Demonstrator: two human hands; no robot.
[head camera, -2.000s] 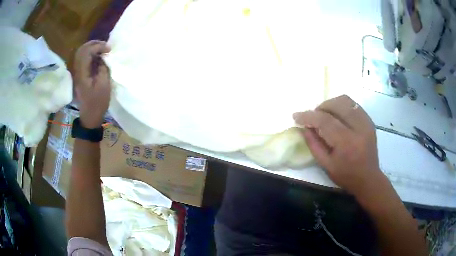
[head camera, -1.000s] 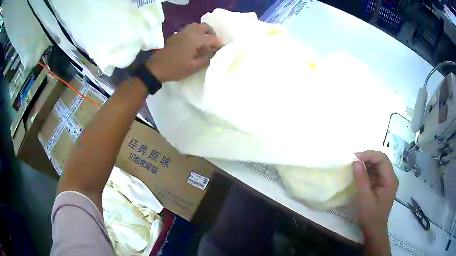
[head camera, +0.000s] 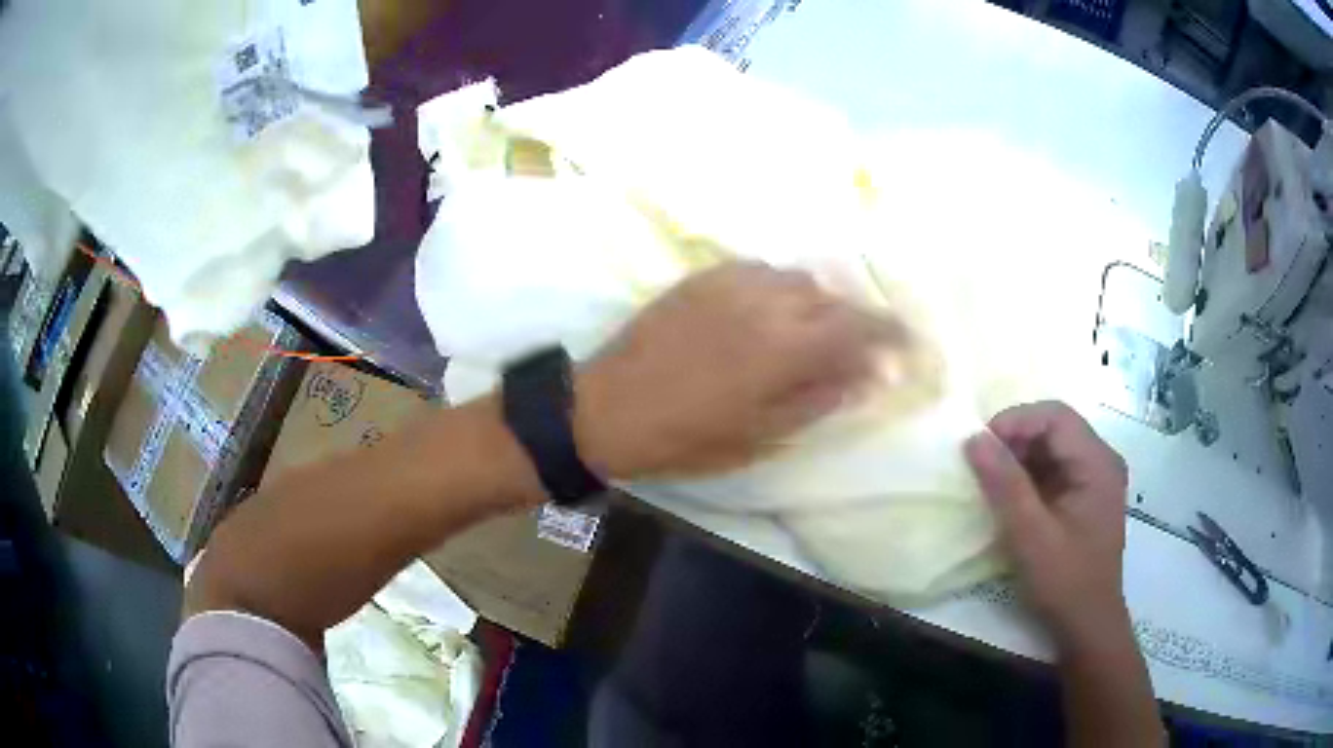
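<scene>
A cream garment piece (head camera: 585, 292), partly overexposed white, lies bunched on the white machine table, its lower part along the front edge. My left hand (head camera: 760, 365), with a black wristband, reaches across the middle of the garment. It is blurred, and its fingertips are on the cloth near my right hand; whether they grip it cannot be told. My right hand (head camera: 1060, 497) pinches the garment's right edge between thumb and fingers. A small tan patch shows on the garment at upper left.
The sewing machine (head camera: 1265, 234) stands at right, with dark thread snips (head camera: 1231, 558) in front of it. A cream garment pile (head camera: 190, 161) with a printed label is at upper left. Cardboard cartons (head camera: 190, 424) and a bin of cream cloth (head camera: 402, 665) are below left.
My left hand has moved right, from the garment's upper left edge to its middle near my right hand. The garment is more bunched. My right hand still pinches the right edge.
</scene>
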